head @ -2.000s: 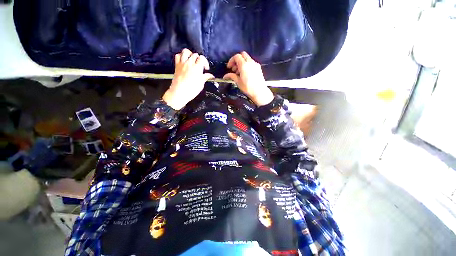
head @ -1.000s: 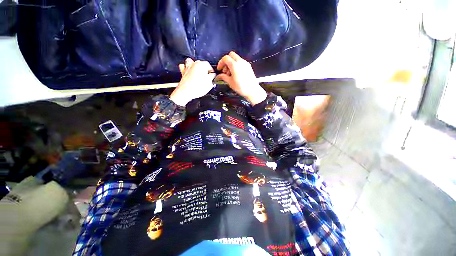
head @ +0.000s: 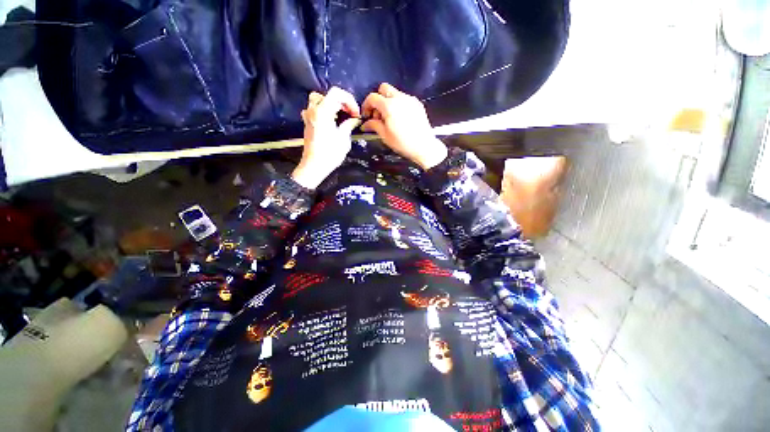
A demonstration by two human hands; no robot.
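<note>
A dark navy garment [head: 523,51] lies over the white table edge, with its rounded corners at left and right. Its shiny lining [head: 380,51] is gathered in soft folds, and white basting stitches [head: 196,74] run across it. My left hand [head: 328,135] and my right hand [head: 400,125] are close together at the near hem edge [head: 270,132], thumbs and fingers pinched on the dark cloth. A small dark bit shows between the fingertips; I cannot tell whether it is cloth or a tool. No needle or thread can be made out.
The white tabletop [head: 582,93] shows around the garment. Below its edge at left are floor clutter, a white-framed rectangle [head: 197,223] and a pale beige object [head: 63,359]. A brown-orange item [head: 534,192] is under the table at right, beside grey floor tiles [head: 658,346].
My hands have come together at the hem from slightly apart. Since one second ago the left hand's fingers have lifted and bent, and a small gap shows between the hands. The view has shifted slightly.
</note>
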